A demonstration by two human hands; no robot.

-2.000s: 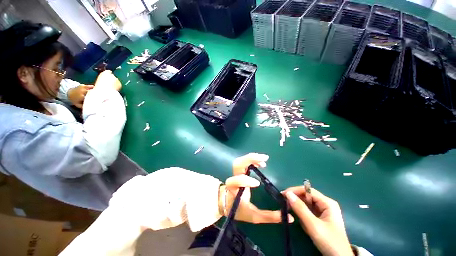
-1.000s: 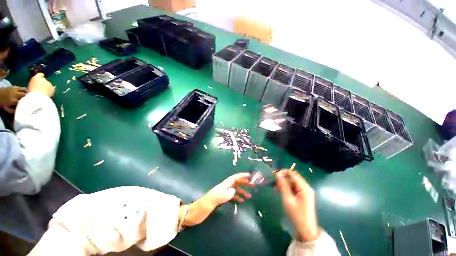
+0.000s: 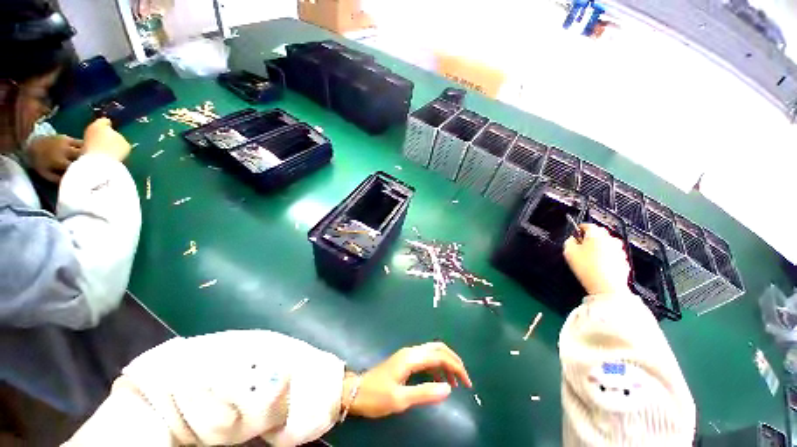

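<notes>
My left hand (image 3: 409, 381) is open and empty over the green table top (image 3: 262, 314), its fingers slightly curled. My right hand (image 3: 599, 260) reaches to the right-hand frame stacks (image 3: 533, 253), at their upper edge. A thin dark tip shows at its fingers; whether it is the tweezers or a frame edge I cannot tell. The near frame stack (image 3: 339, 267), a black block with an open centre, stands left of the pile of removed strips (image 3: 437, 265). Scattered strips (image 3: 532, 326) lie on the table.
Left-hand frame stacks (image 3: 278, 166) stand farther left, with far black stacks (image 3: 349, 85) behind. Grey frame stacks (image 3: 480, 161) form a row at the back right. A coworker (image 3: 79, 218) sits at left. A clear plastic bag (image 3: 199, 58) and cardboard boxes (image 3: 336, 13) are at the far side.
The black frame held between my hands two seconds ago is no longer between them. My right hand has moved forward and right onto the right-hand stacks. My left hand stays near the front, now empty.
</notes>
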